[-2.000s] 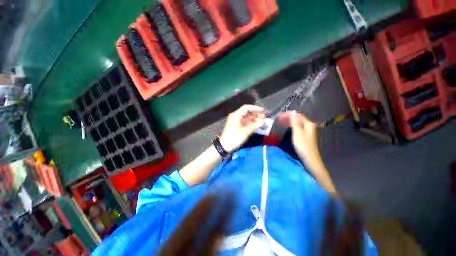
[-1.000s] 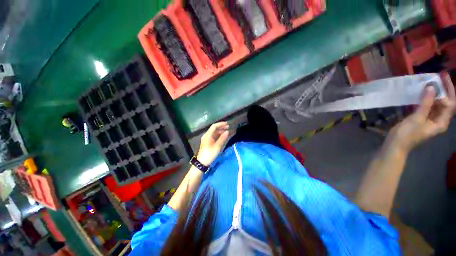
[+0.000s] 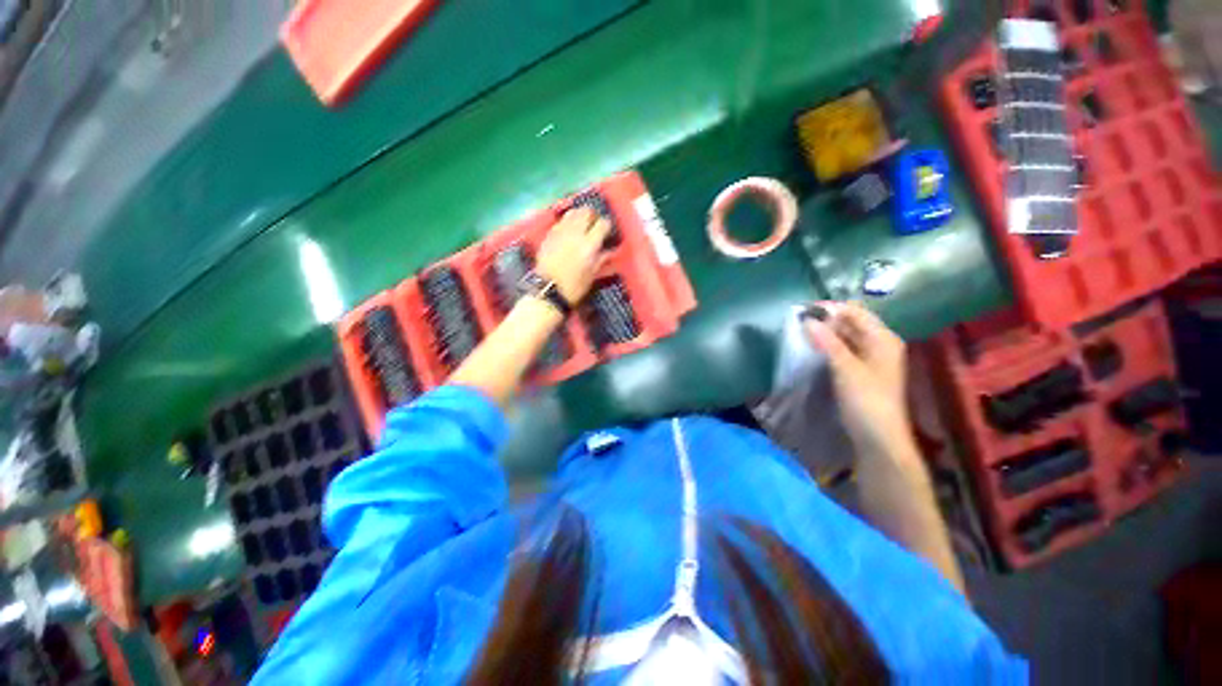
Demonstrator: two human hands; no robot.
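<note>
The coral parts tray (image 3: 507, 292) lies on the bench in front of me, its compartments filled with rows of dark modules (image 3: 450, 315). My left hand (image 3: 574, 255), with a dark wristband, reaches over the tray. Its fingertips are down at the modules in the rightmost compartment; whether they grip one is hidden. My right hand (image 3: 862, 351) is near the bench's front edge, right of the tray. It pinches a pale adhesive strip (image 3: 796, 351) that hangs down from the fingers; a small dark spot shows at the fingertips.
A tape roll (image 3: 752, 217), a yellow box (image 3: 842, 134), a blue container (image 3: 921, 190) and a small shiny piece (image 3: 879, 276) lie right of the tray. A red pocket tray (image 3: 1112, 174) bears a striped sheet (image 3: 1039, 134). A black pocket tray (image 3: 276, 469) is left. Another coral tray (image 3: 1072, 442) is lower right.
The view has shifted, showing more of the bench. My left hand has moved from near my body to the coral tray. My right hand has come back in from the far right, still holding the strip.
</note>
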